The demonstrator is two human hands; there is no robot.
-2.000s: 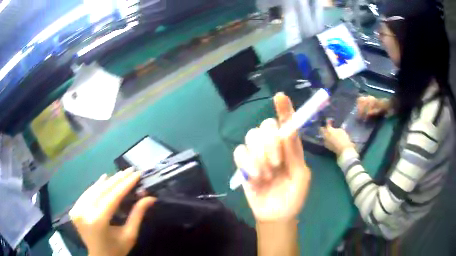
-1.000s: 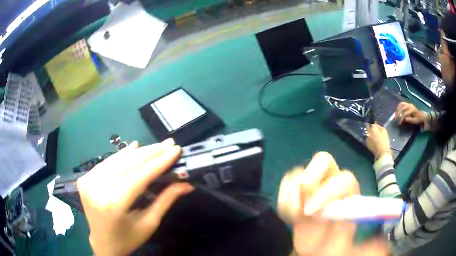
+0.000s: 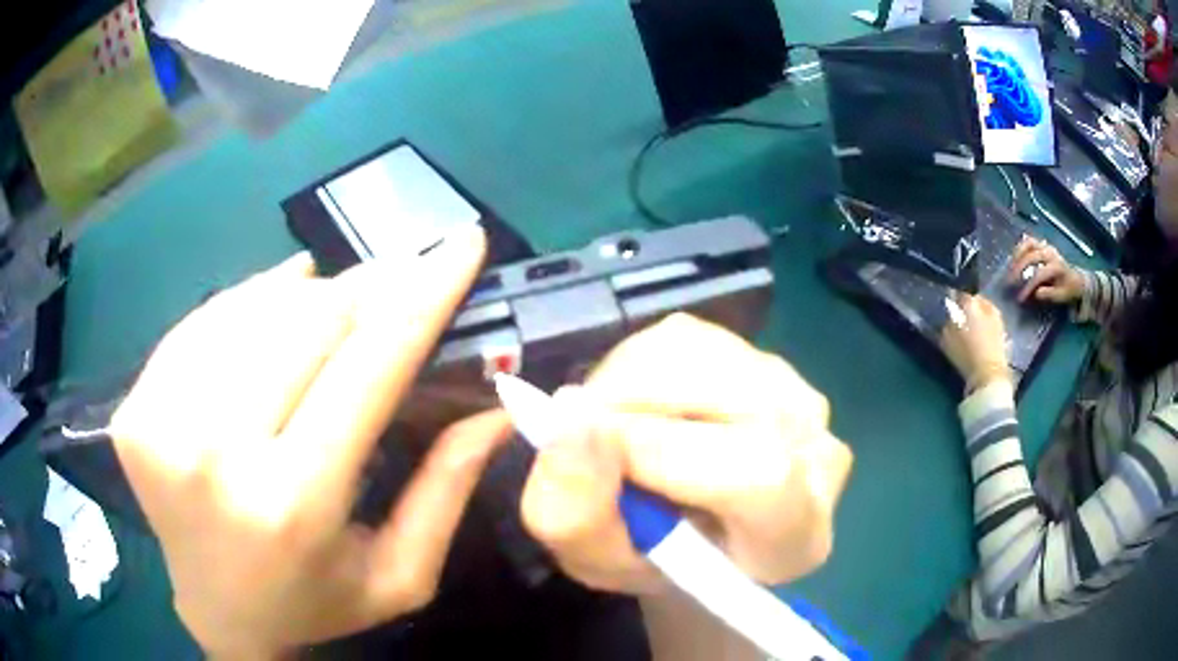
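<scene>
The closed laptop [image 3: 568,310] is tilted up in front of me, with its layered edge and small ports facing up. A small pale tab with a red mark [image 3: 501,360] sits on that edge. My left hand [image 3: 310,426] holds the laptop, fingers over the edge and thumb below. My right hand [image 3: 685,452] grips a white and blue pen [image 3: 717,568]. The pen's white tip is at the red mark; I cannot tell if it touches. The laptop's lower part is dark and partly hidden by my hands.
A black pad with a pale top [image 3: 398,203] lies behind the laptop. A person's striped sleeve [image 3: 1001,465] and hands are at an open film-covered laptop [image 3: 900,142] on the right. A black panel [image 3: 711,54], cable, yellow sheet [image 3: 91,103] and crumpled white paper [image 3: 84,536] lie on the green bench [image 3: 543,142].
My right hand has moved left from beside the laptop, and the pen now points at the red mark. The laptop's edge appears higher and closer. The view has shifted.
</scene>
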